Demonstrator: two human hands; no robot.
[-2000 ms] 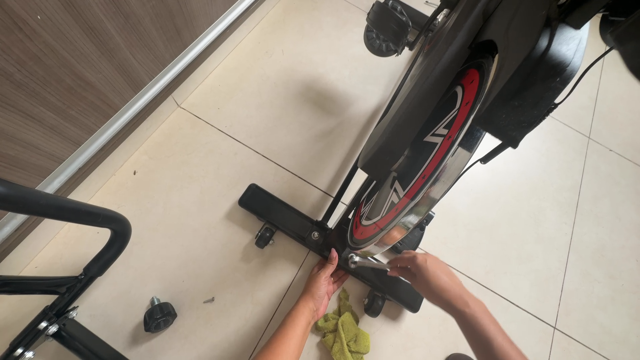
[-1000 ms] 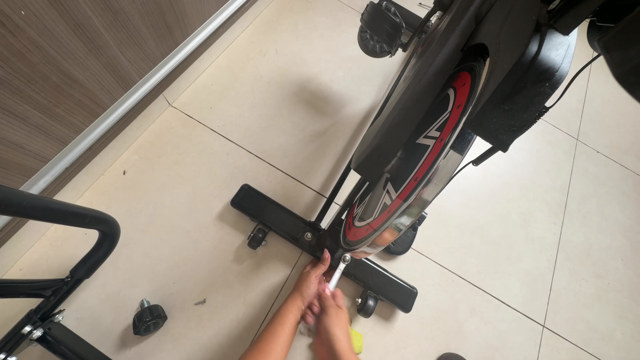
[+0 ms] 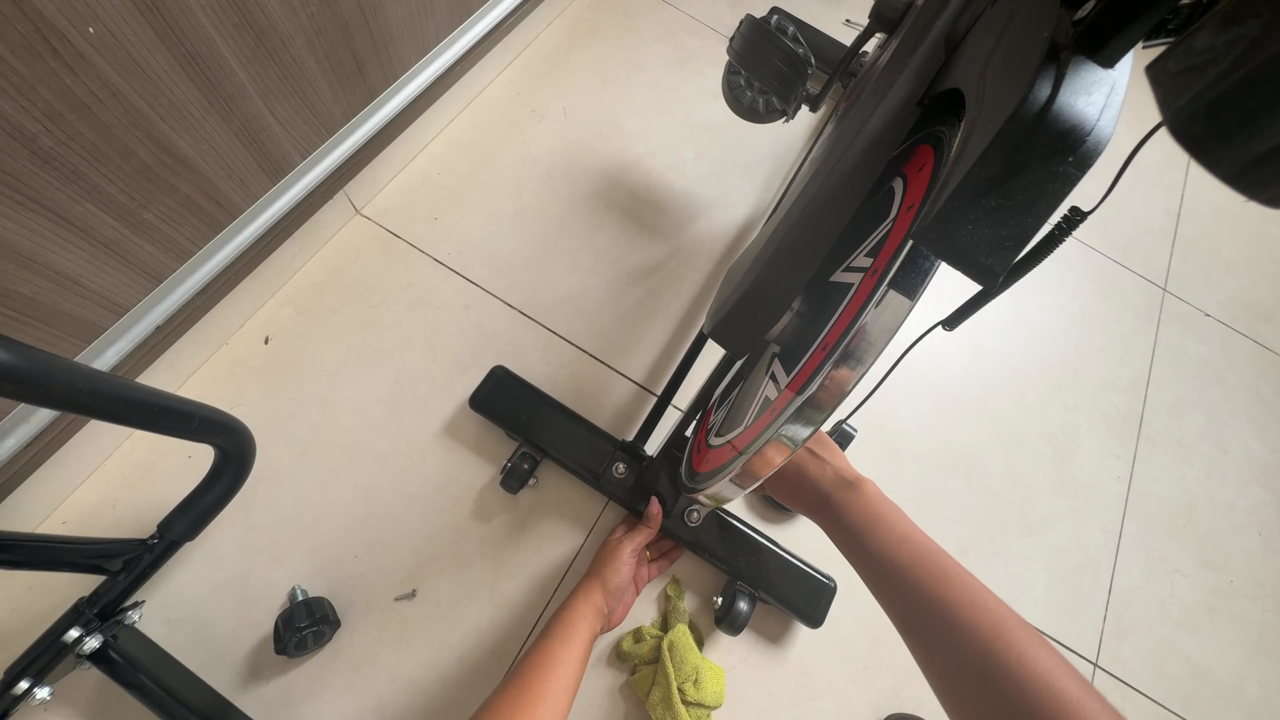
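Observation:
An exercise bike's black front stabilizer bar [image 3: 560, 425] lies across the floor, with two bolts at its middle and a small wheel near each end. My left hand [image 3: 628, 565] grips the bar from beneath near its centre, thumb on top. Behind the chrome-rimmed flywheel [image 3: 820, 370] reaches my right hand [image 3: 810, 475]; its fingers are hidden by the rim, so what it touches or holds cannot be told. No wrench shows in this view. A green cloth [image 3: 675, 665] lies crumpled just below the bar.
A black tubular frame [image 3: 215, 460] with bolts stands at the left. On the floor are a black knob with a threaded stud [image 3: 306, 625] and a small screw [image 3: 405, 595]. A wood-grain panel [image 3: 190, 120] runs along the upper left. A pedal [image 3: 768, 70] juts out above.
My right hand has moved from the front of the bar, where it held a wrench at a bolt, to behind the flywheel. My left hand remains at the bar. The green cloth shows more fully.

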